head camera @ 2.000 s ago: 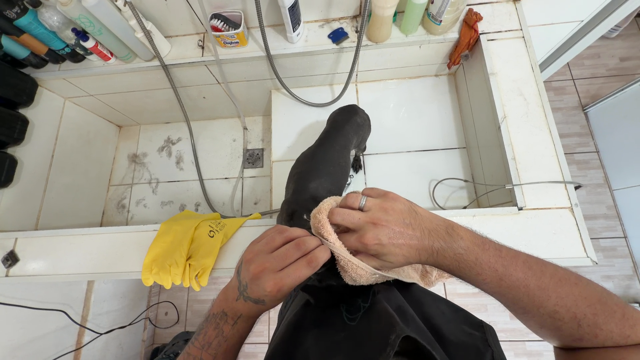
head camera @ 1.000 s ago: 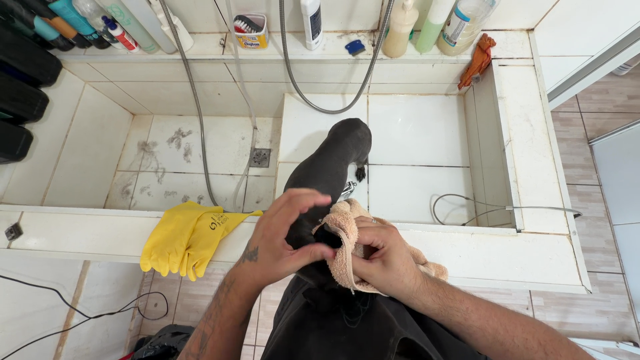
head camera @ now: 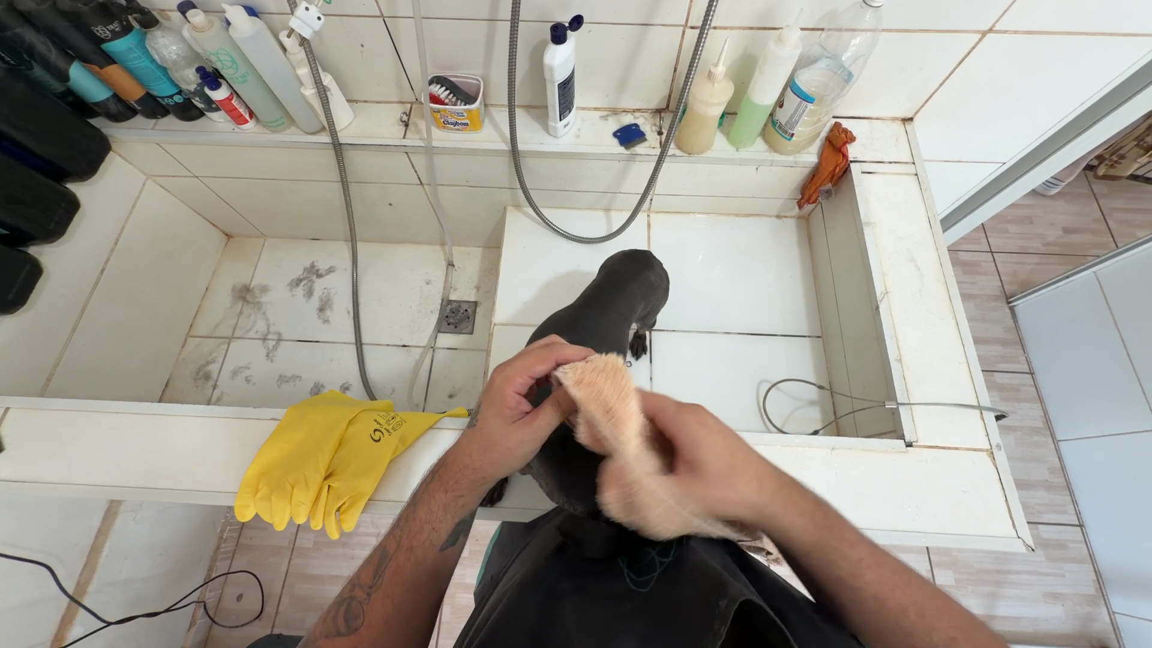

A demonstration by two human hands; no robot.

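A dark, short-coated dog (head camera: pixel 589 310) stands in the raised right part of a white tiled washing tub, its rump toward the back wall and its front end close to my dark apron. Over its back, my left hand (head camera: pixel 526 409) pinches the top end of a peach terry towel (head camera: pixel 612 396) between thumb and fingers. My right hand (head camera: pixel 697 459), blurred, holds the lower part of the same towel. The dog's head is hidden or hard to make out below my hands.
Yellow rubber gloves (head camera: pixel 328 459) drape over the tub's front ledge (head camera: pixel 900 477). Metal shower hoses (head camera: pixel 346 225) hang at the back. Several bottles (head camera: pixel 706 108) and a blue comb (head camera: pixel 630 135) stand or lie on the shelf. A cable loop (head camera: pixel 801 405) lies at the right.
My left hand was apart from the towel one second ago and now grips its end. The towel has come up from beside the dog and is stretched between both hands.
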